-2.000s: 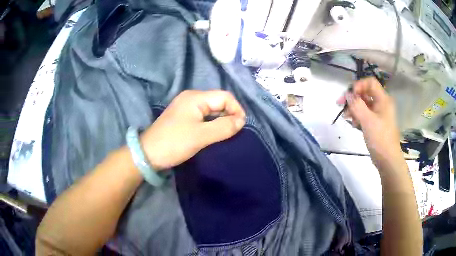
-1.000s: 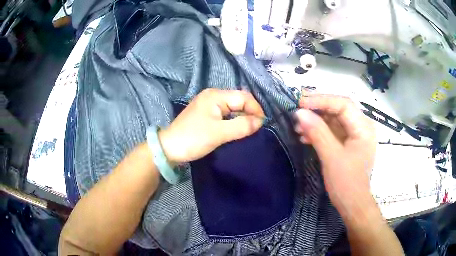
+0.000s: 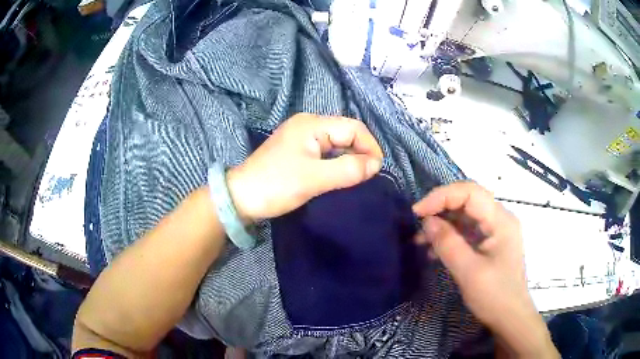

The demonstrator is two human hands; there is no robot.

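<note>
The denim jacket (image 3: 210,91), grey-blue striped side up, lies over the table's front and hangs toward me. My left hand (image 3: 312,165), with a pale green bangle, pinches the top edge of the dark navy pocket bag (image 3: 344,245). My right hand (image 3: 477,242) is at the pocket bag's right edge, thumb and forefinger close together. Whether the fingertips hold the edge or a small strip is hidden by blur. White stitching shows along the pocket bag's lower edge.
The white sewing machine (image 3: 589,91) stands at the right. Black thread snips (image 3: 540,168) lie open on the table (image 3: 561,259). A dark tangle (image 3: 537,102) lies above them. A white ribbed spool (image 3: 449,85) is near the needle area.
My right hand moved from above the black tools to the jacket, then down along the pocket bag's right edge. My left hand kept its pinch and shifted slightly right with the cloth.
</note>
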